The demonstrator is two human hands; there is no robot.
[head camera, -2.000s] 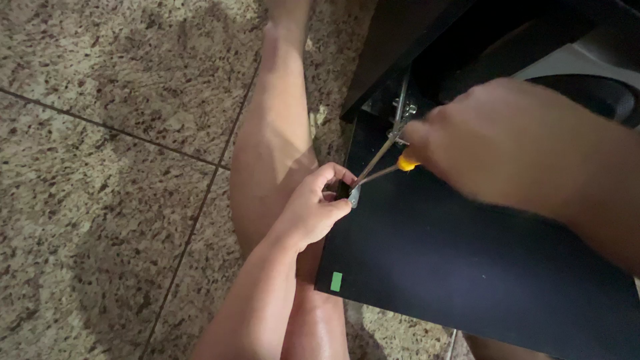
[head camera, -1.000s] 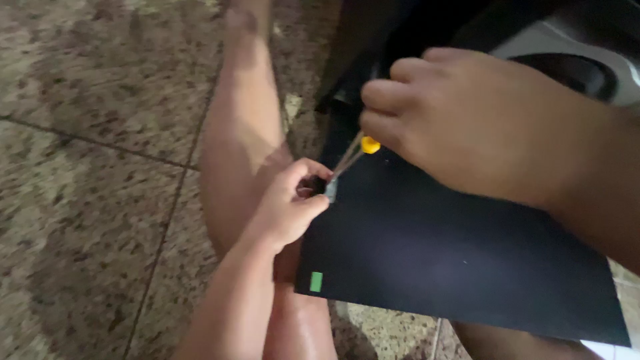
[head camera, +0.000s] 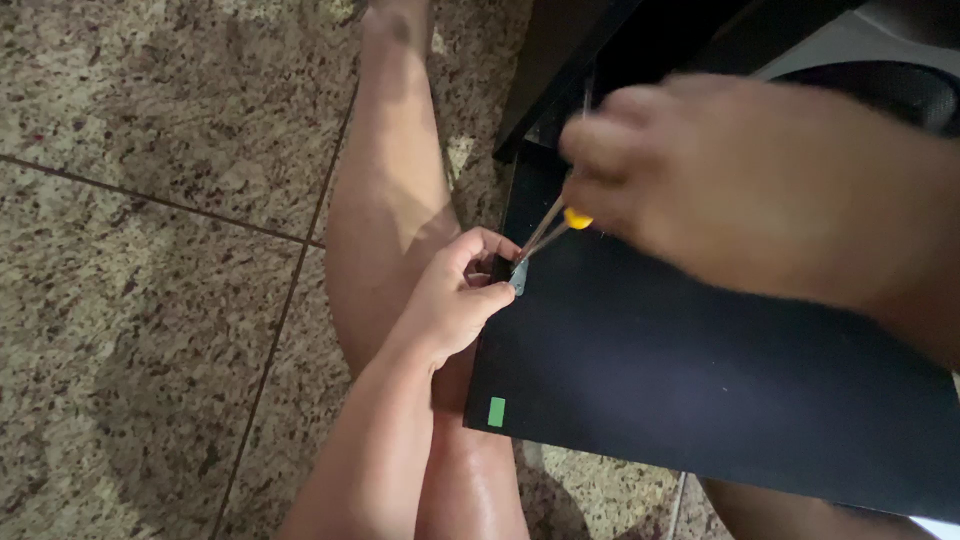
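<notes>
My left hand (head camera: 465,292) pinches a small metal fitting (head camera: 518,277) at the left edge of a dark panel (head camera: 697,397). My right hand (head camera: 720,187), blurred, grips a screwdriver with a yellow handle end (head camera: 577,218). Its shaft meets the fitting beside my left fingertips. A second thin shaft or rod (head camera: 545,225) runs from the same spot up behind the right fingers; whether it is a separate tool or a shadow, I cannot tell. Most of the handle is hidden in my right hand. A green sticker (head camera: 496,412) is on the panel's near left corner.
A black cabinet frame (head camera: 562,75) stands beyond the panel. At the upper right is a pale surface with a round dark mesh part (head camera: 900,90). My bare leg (head camera: 390,187) stretches along the panel's left side over speckled floor tiles (head camera: 165,300).
My right hand has shifted and turned about the screwdriver, while its shaft stays at the fitting. My left hand keeps its hold on the fitting.
</notes>
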